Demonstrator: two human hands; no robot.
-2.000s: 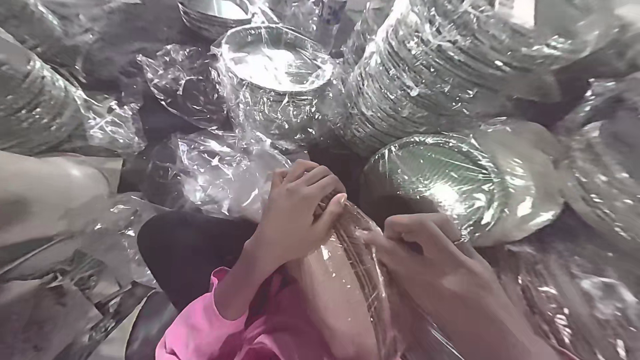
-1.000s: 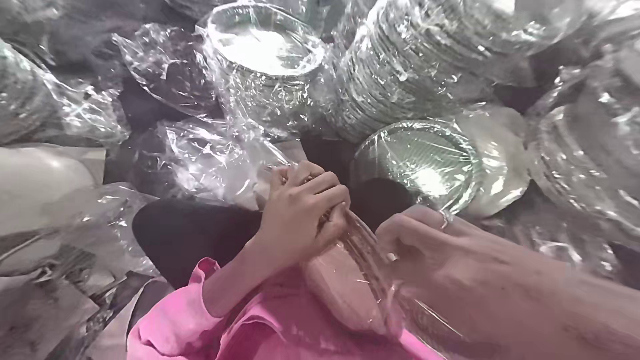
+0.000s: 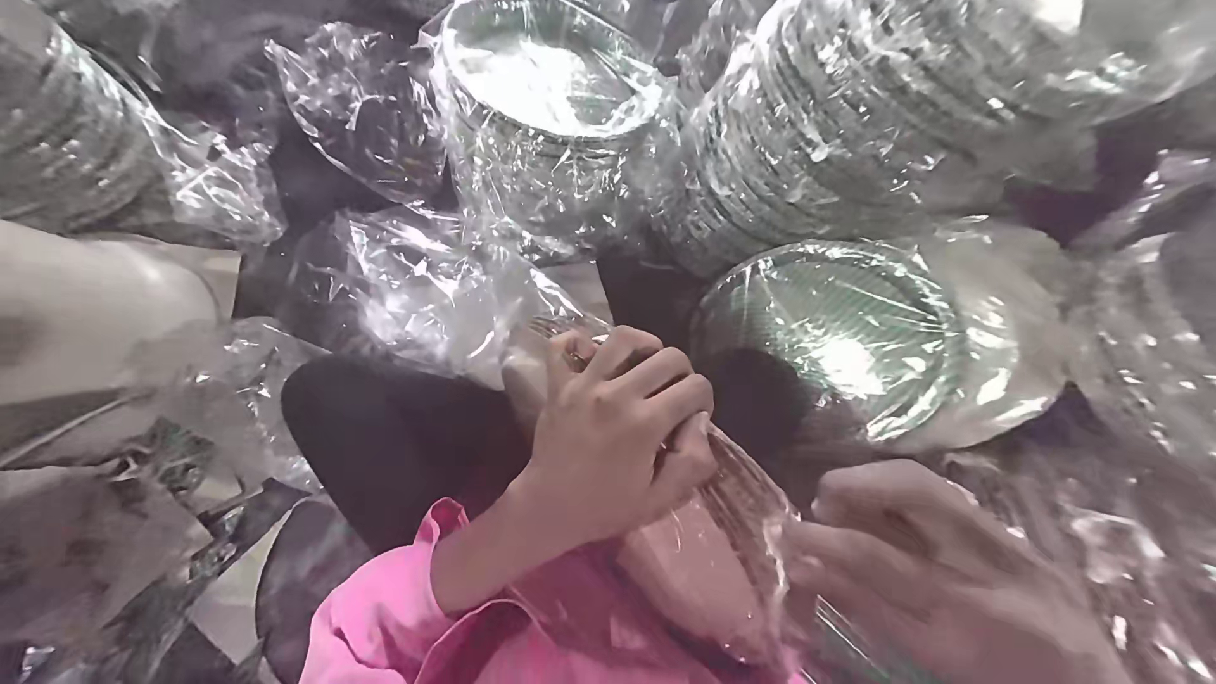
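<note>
A stack of thin round plates in clear plastic film (image 3: 703, 560) stands on edge in my lap, against the pink clothing. Over its upper end lies my left hand (image 3: 617, 427), fingers curled around the rim and the film. My right hand (image 3: 912, 560) is at the stack's right side, its bent fingers pinching the loose film there. The fingertips of my right hand are partly hidden. Past my hands, a film-wrapped round plate with a green patterned face (image 3: 845, 332) lies at the right.
An upright film-wrapped plate stack (image 3: 560, 152) stands ahead, with a long leaning wrapped stack (image 3: 836, 123) to its right. Another wrapped stack (image 3: 66, 123) is at the far left. Crumpled clear film (image 3: 408, 285) lies before my dark-clothed knee (image 3: 399, 437); flat scraps (image 3: 85, 551) lie lower left.
My left hand stays on the upper end of the stack, its fingers more closed over it than two seconds ago. My right hand has moved a little lower along the film.
</note>
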